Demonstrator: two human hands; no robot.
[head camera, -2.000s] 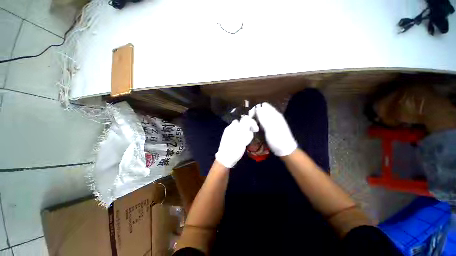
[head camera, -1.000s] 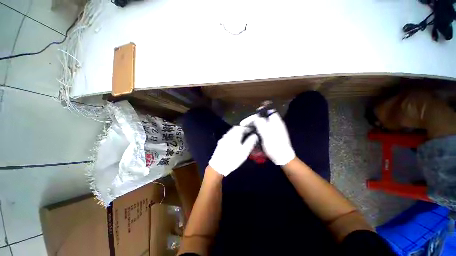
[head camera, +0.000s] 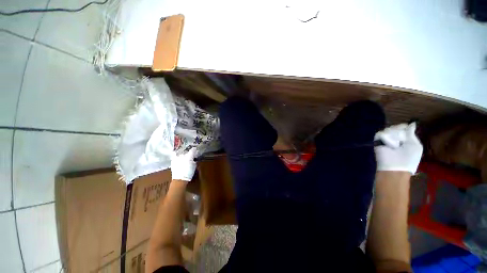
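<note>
A thin black cable is stretched between my two hands, across and above my dark-clothed thighs. My left hand, in a white glove, is closed on its left end in front of the woven sack. My right hand, also gloved in white, is closed on its right end beyond my right knee. The cable's ends are small and blurred at the gloves. A short thin dark wire lies on the white bench top.
A gold-tan smartphone lies at the bench's left edge. Below it are a white woven sack and brown cartons. At right are a red stool, a blue crate and part of another person. Pale strings hang at left.
My hands were together above my lap, around a small dark item. They have moved wide apart, and a cable now spans them. The view has shifted, so the bench things sit higher.
</note>
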